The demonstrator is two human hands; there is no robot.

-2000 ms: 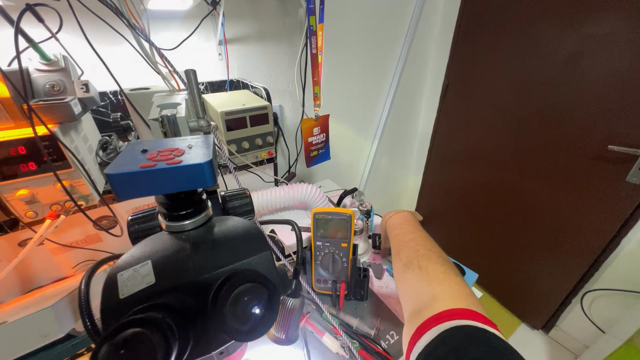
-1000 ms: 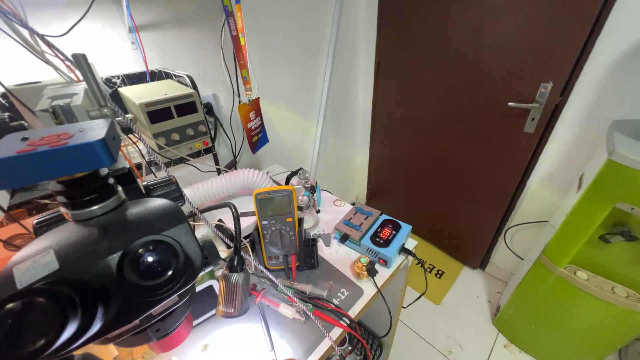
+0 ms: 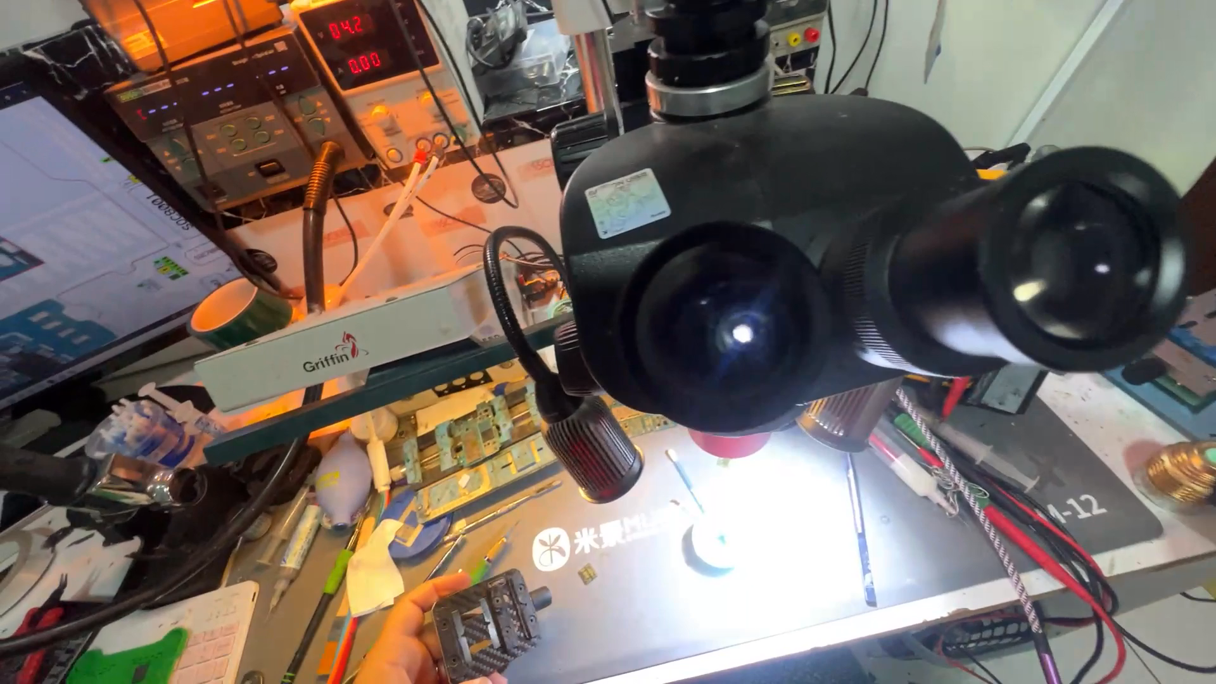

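Observation:
At the bottom of the view my left hand grips a small dark metal clamp fixture with a ribbed body and a side knob, near the front edge of the grey work mat. A tiny chip-like piece lies on the mat just right of the fixture. Above the mat stands a black stereo microscope, its two eyepieces facing me. Under it, in bright light, sit a small round container and a thin swab-like stick. My right hand is out of view.
Gooseneck lamp hangs left of the microscope. Metal board holders, a grey air blower, and tweezers lie around. Red and black test leads run off the right edge. Bench power supply and monitor stand behind.
The view has swung far left from the door and green water dispenser. My left hand, holding the fixture, is now visible; the arm seen reaching right two seconds ago is out of view.

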